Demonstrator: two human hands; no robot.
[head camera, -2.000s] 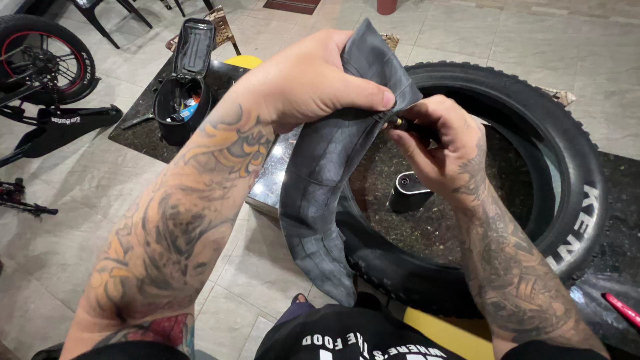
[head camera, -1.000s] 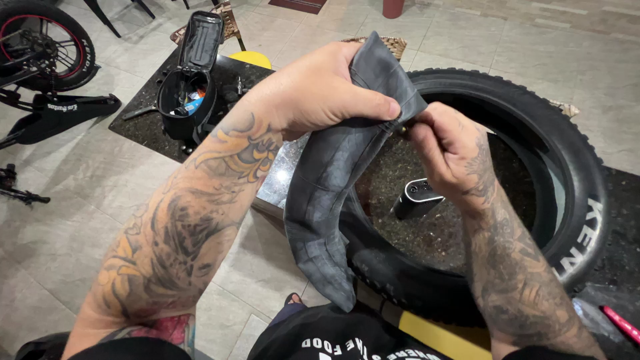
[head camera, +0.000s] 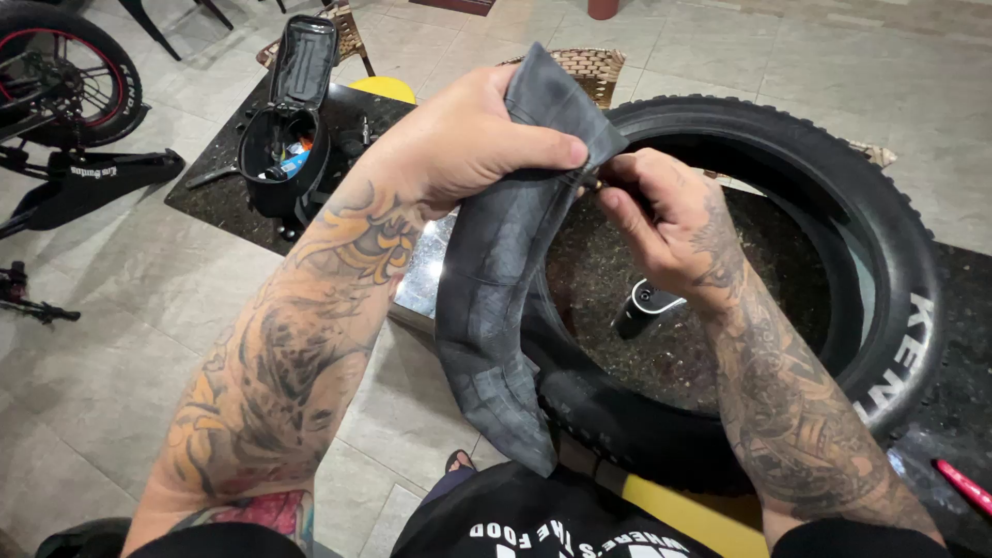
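A flattened black rubber inner tube hangs folded from my left hand, whose thumb presses on it near the upper fold. My right hand has its fingertips at the tube's inner edge, around a small valve stem that is mostly hidden by the fingers. Behind and below lies a fat knobby Kenda tire on a dark granite surface. Inside its ring stands a small black cylindrical device with a silver-rimmed top, perhaps a portable pump.
An opened black bag with tools sits on another dark stone surface at left. A fat-tire wheel and bike frame part are at far left. A red-pink object lies at lower right; woven chairs stand behind.
The fingers of my right hand have shifted slightly at the tube's edge. My left hand keeps its hold on the tube.
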